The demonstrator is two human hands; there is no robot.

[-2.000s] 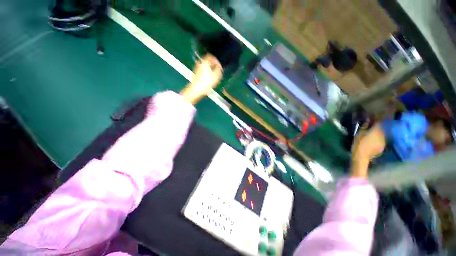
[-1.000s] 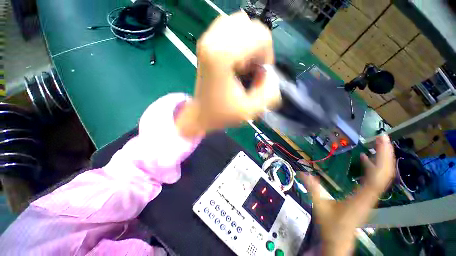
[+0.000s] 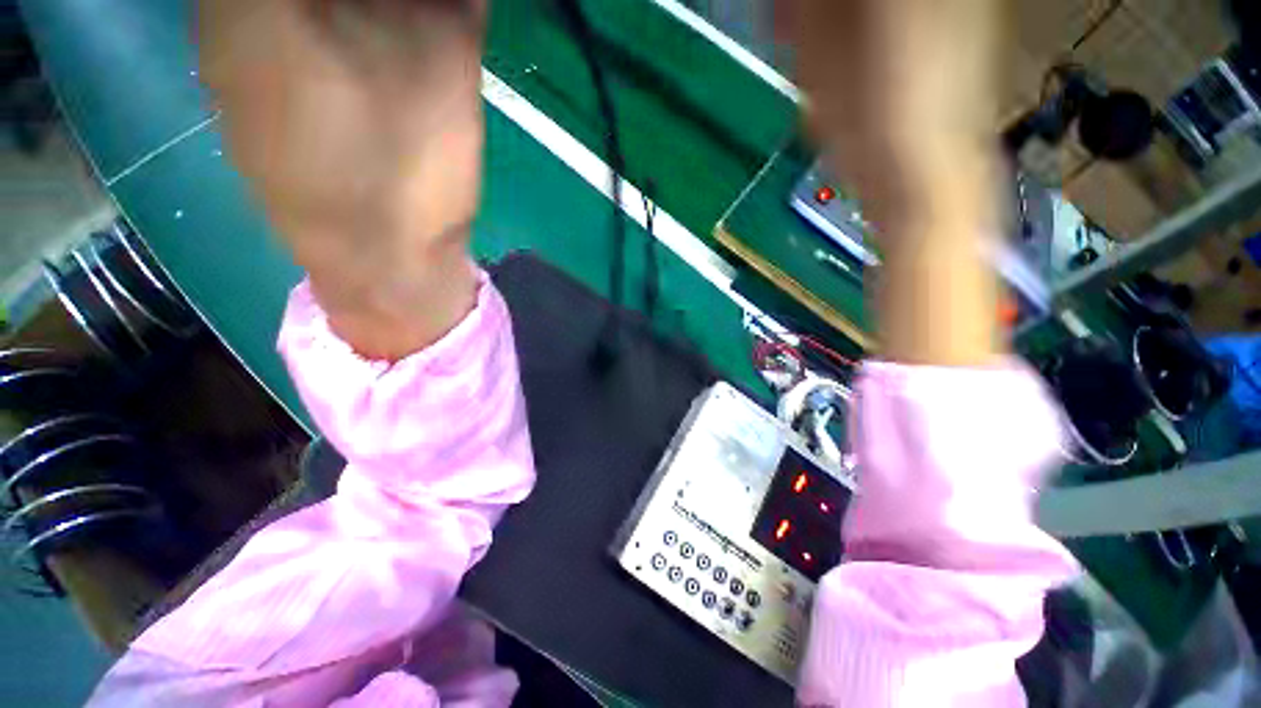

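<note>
My left hand (image 3: 360,166) is raised at the upper left, large and blurred, its fingers cut off by the top edge. My right hand (image 3: 906,152) is raised at the upper right, also blurred and cut off, so its grip is hidden. A thin black cable (image 3: 613,166) hangs from the top edge between my hands, its lower end blurred over the black mat (image 3: 553,429). What it hangs from is out of the picture. The white tester (image 3: 719,450) lies on the mat with red digits lit; my right sleeve covers its right part.
A carton of headphones with silvery bands (image 3: 104,457) stands left of the bench. The bench instrument (image 3: 830,208) is behind my right forearm, near coiled test leads (image 3: 816,408). More headphones (image 3: 1106,394) lie at the right, beyond a pale bar (image 3: 1162,498).
Both hands have moved up, my left one also leftwards, and their fingers have left the picture. The black cable now hangs between them. The dark blurred thing at my left hand is out of view.
</note>
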